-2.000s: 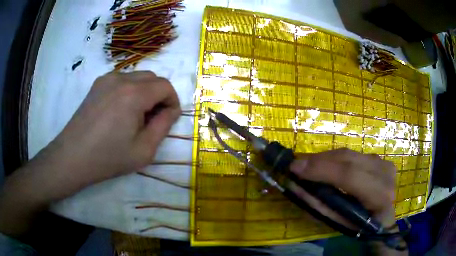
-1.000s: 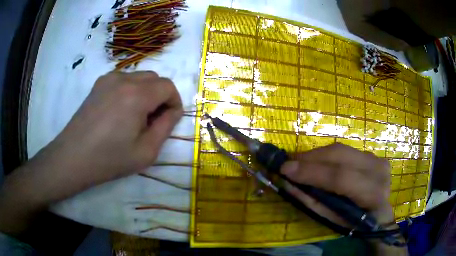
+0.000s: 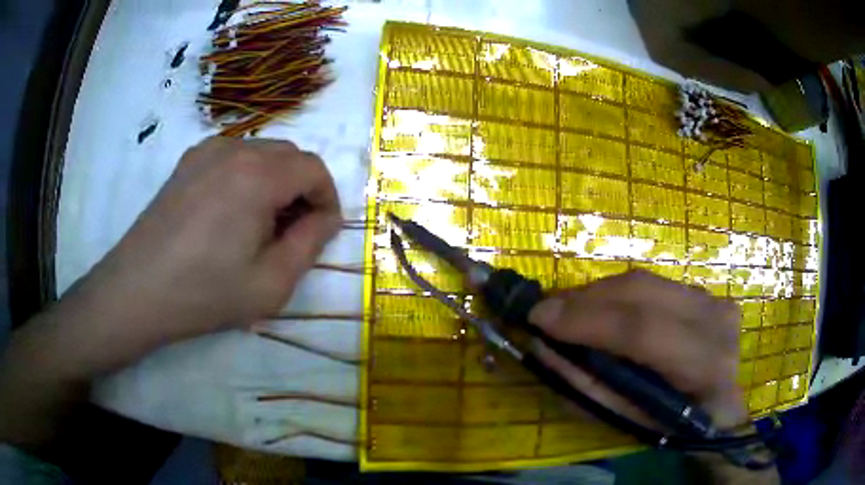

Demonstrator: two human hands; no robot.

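Note:
My left hand point(image 3: 242, 227) pinches a short lead wire point(image 3: 354, 225), whose far end lies at the left edge of the glossy yellow film sheet point(image 3: 598, 180). My right hand point(image 3: 654, 332) holds the black soldering iron point(image 3: 517, 296) like a pen. Its tip is at the wire's end near the sheet's left edge, with the thin guide tube point(image 3: 427, 287) alongside. Below my left hand, several attached wires point(image 3: 308, 399) stick out past the sheet's left edge. My left fingertips are partly hidden by the hand itself.
A pile of red-brown and yellow lead wires point(image 3: 270, 64) lies at the upper left. A bundle with white ends point(image 3: 707, 118) lies on the sheet's far right. A brown carton point(image 3: 749, 33) stands beyond it. Dark marks point(image 3: 147, 130) are on the white bench top point(image 3: 114, 204).
The iron's tip has shifted slightly left since the earliest frame, and my right hand with it. My left hand stays in place on the wire. The view has shifted slightly.

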